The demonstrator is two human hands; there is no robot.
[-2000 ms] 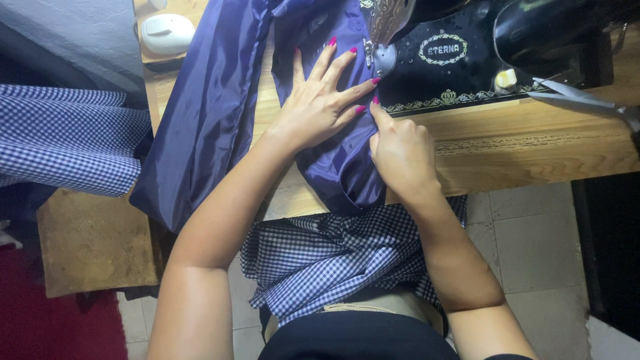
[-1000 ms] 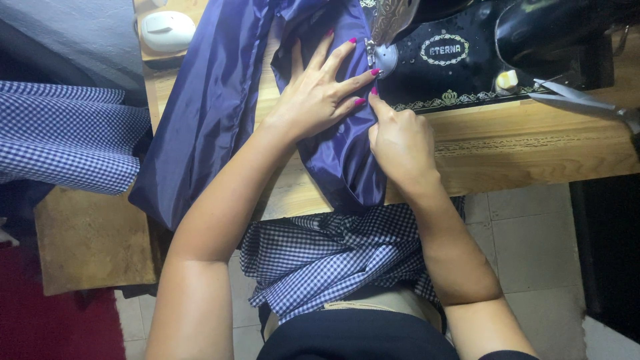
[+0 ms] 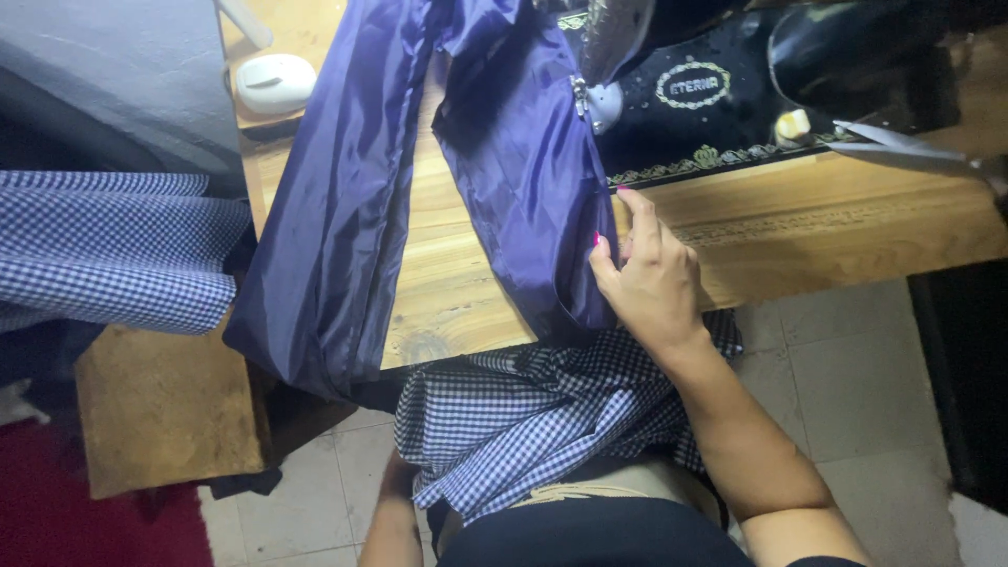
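Note:
Shiny purple fabric lies over the wooden table, its right edge under the presser foot of a black Eterna sewing machine. My right hand is at that edge, below the foot, thumb and index finger a little apart; whether the fabric is pinched between other fingers cannot be told. Only the forearm of my left arm shows, low beside my lap; the left hand is hidden behind blue-and-white gingham cloth that hangs under the table's front edge.
Scissors and a small whitish block rest on the machine bed's right part. A white computer mouse sits at the table's back left. More gingham cloth hangs at the left above a wooden stool.
My left hand has left the purple fabric and gone down below the table's edge. My right hand has moved down along the fabric's edge, away from the presser foot.

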